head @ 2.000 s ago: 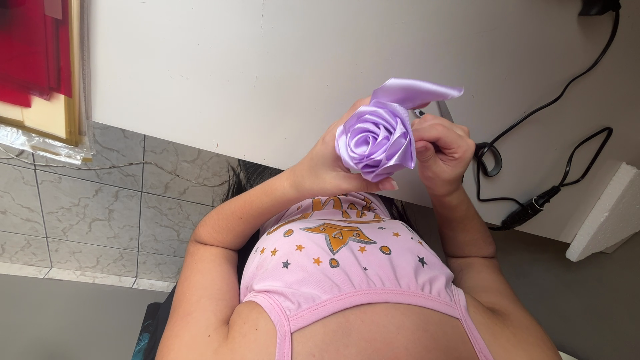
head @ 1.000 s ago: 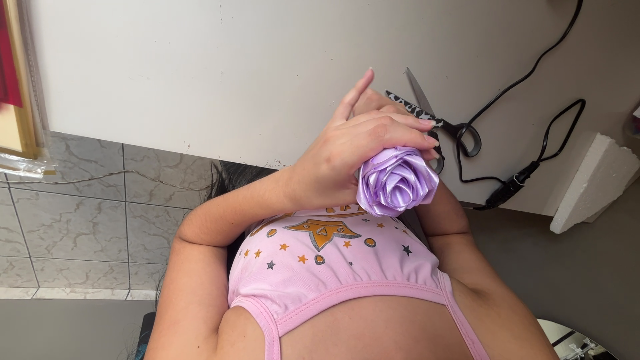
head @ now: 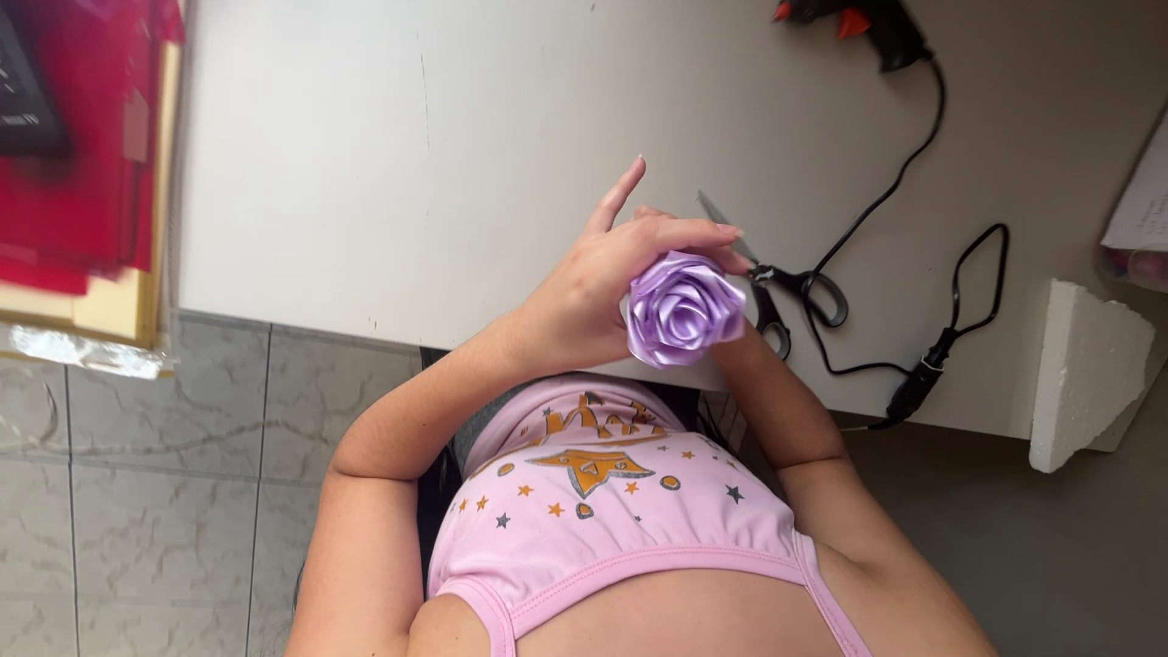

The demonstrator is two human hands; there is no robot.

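A lilac satin ribbon rose [head: 684,310] faces up above the front edge of the white table. My left hand [head: 593,283] is around its left and upper side, one finger raised and the others reaching over the top of the bloom. From the right, my other forearm runs in behind the rose. My right hand is almost wholly hidden there, so its grip does not show. Just right of the flower, black-handled scissors [head: 826,301] lie on the table, partly covered by the hands and rose.
A black hot glue gun [head: 881,27] lies at the top right. Its black cord [head: 890,192] passes over the scissors' handles to a connector [head: 917,383] near the table edge. White foam [head: 1081,374] overhangs the right edge. Red sheets [head: 82,192] in clear plastic are at the left.
Two seconds ago a ribbon tail stuck out above the rose and my right hand showed at its right. Now the tail is out of sight and that hand is behind the rose.
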